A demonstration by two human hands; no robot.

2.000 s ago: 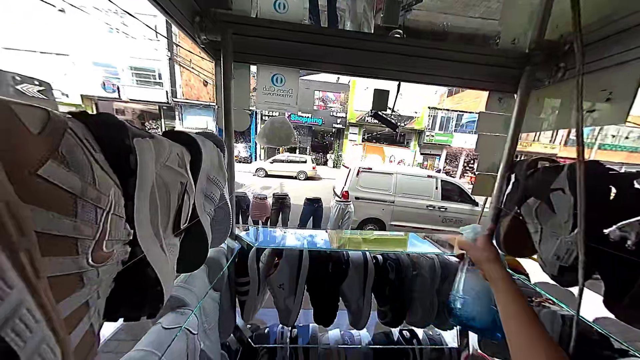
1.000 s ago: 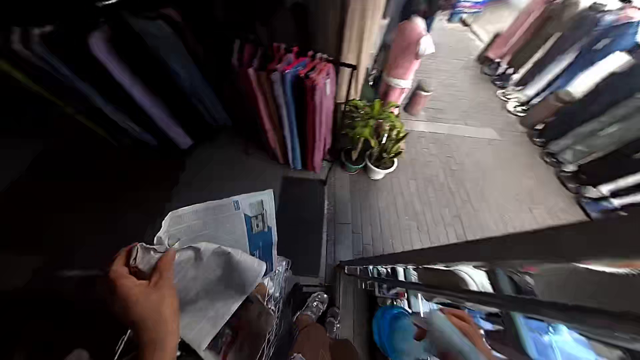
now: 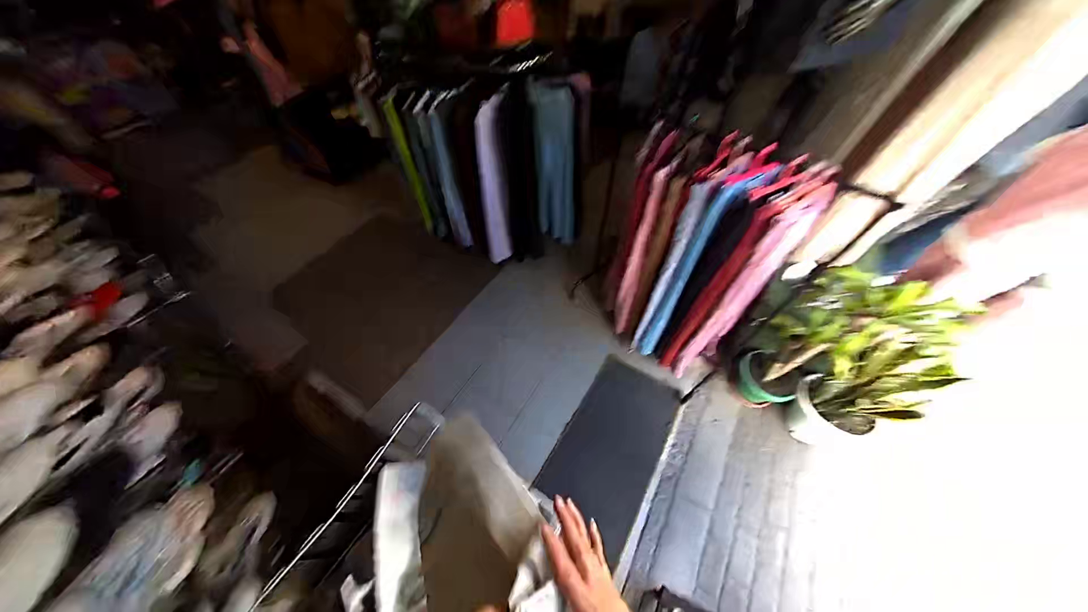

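Sheets of newspaper [image 3: 476, 518], creased and standing up in a fold, are at the bottom middle of the head view. My right hand [image 3: 582, 561] is at their right edge, fingers extended and slightly apart; it seems to touch the paper, with no object visible in its grasp. Only a sliver of skin, probably my left hand [image 3: 489, 608], shows at the bottom edge below the paper. Its fingers and grip are hidden.
Blurred shoes [image 3: 51, 399] fill the left side, beside a metal rack rail [image 3: 340, 501]. Trousers hang on racks [image 3: 722, 246] at the back. A dark mat [image 3: 603, 433] lies at the doorway. Potted plants [image 3: 858, 348] stand at the right.
The view has swung from the shoe display and street to the shop floor. My right hand held a bottle of blue liquid two seconds ago; now it is beside the newspaper without it.
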